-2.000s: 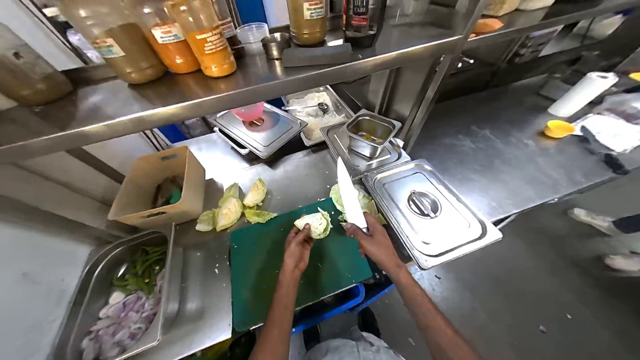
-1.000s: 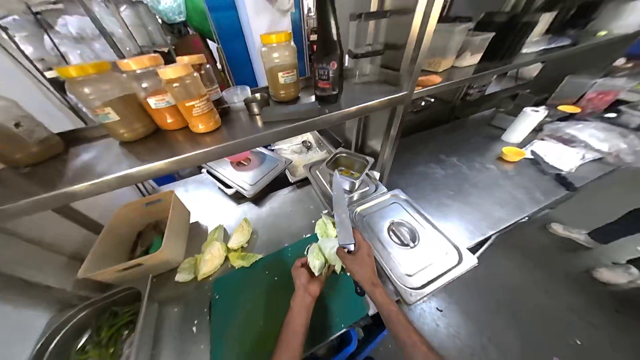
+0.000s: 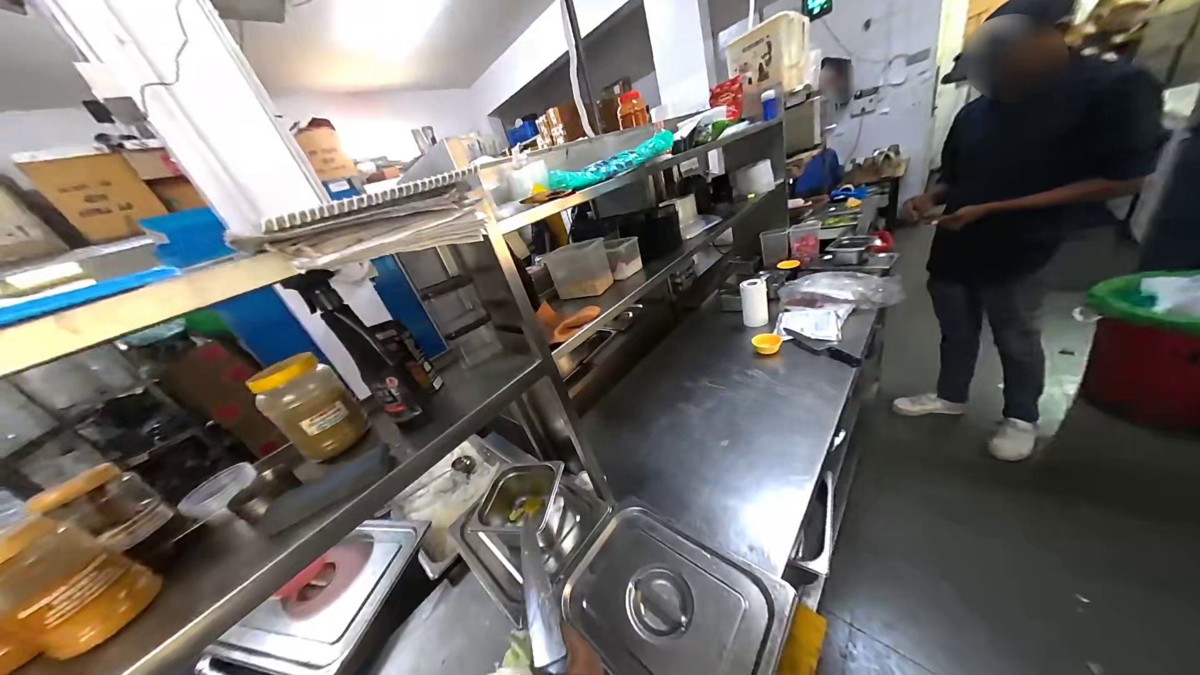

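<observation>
At the bottom edge of the view, a small part of my right hand (image 3: 581, 653) shows, closed on a kitchen knife (image 3: 541, 600) whose blade points up. A bit of pale green cabbage (image 3: 515, 653) lies just left of the blade. Right of my hand is a steel pan lid (image 3: 698, 581) with a round recessed handle. Behind the blade's tip stands a small steel container (image 3: 521, 497) with something yellowish inside. My left hand is out of the frame, and so is the cutting board.
A steel shelf (image 3: 375, 487) with a yellow-lidded jar (image 3: 309, 408) and a dark bottle (image 3: 389, 375) crosses the left. Beyond the lid runs a steel counter (image 3: 694, 422) with a yellow cup (image 3: 767, 344) and paper roll (image 3: 754, 302). A person (image 3: 1012, 187) stands in the aisle near a red bin (image 3: 1139, 370).
The view has swung up and to the right, so my left hand, the board and most of the cabbage have left it. The knife remains in my right hand.
</observation>
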